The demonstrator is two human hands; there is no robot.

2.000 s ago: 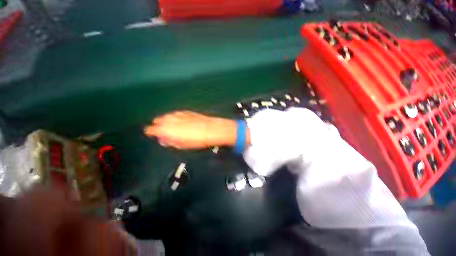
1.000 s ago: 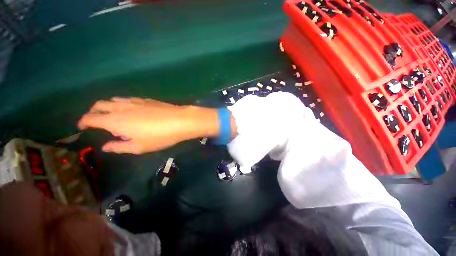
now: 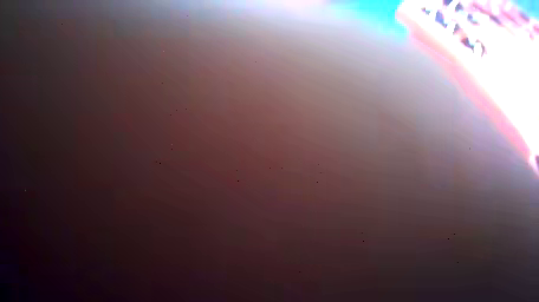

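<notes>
A dark reddish-brown blur (image 3: 236, 159) fills nearly the whole view, very close to the lens. It may be a hand, but no fingers or outline show and I cannot tell which hand it is. Neither of my hands can be made out. Past the blur, at the upper right, a washed-out pinkish-white compartment tray (image 3: 496, 71) shows, with several small dark units (image 3: 454, 23) in its top corner. The rest of the bench, the loose discs and the power supply are hidden.
A bright turquoise patch of the bench surface (image 3: 378, 15) shows at the top edge, left of the tray. Everything else is covered by the blur.
The blur now covers most of the view, where the bench, discs, power supply and my right hand and sleeve showed before. The tray looks overexposed.
</notes>
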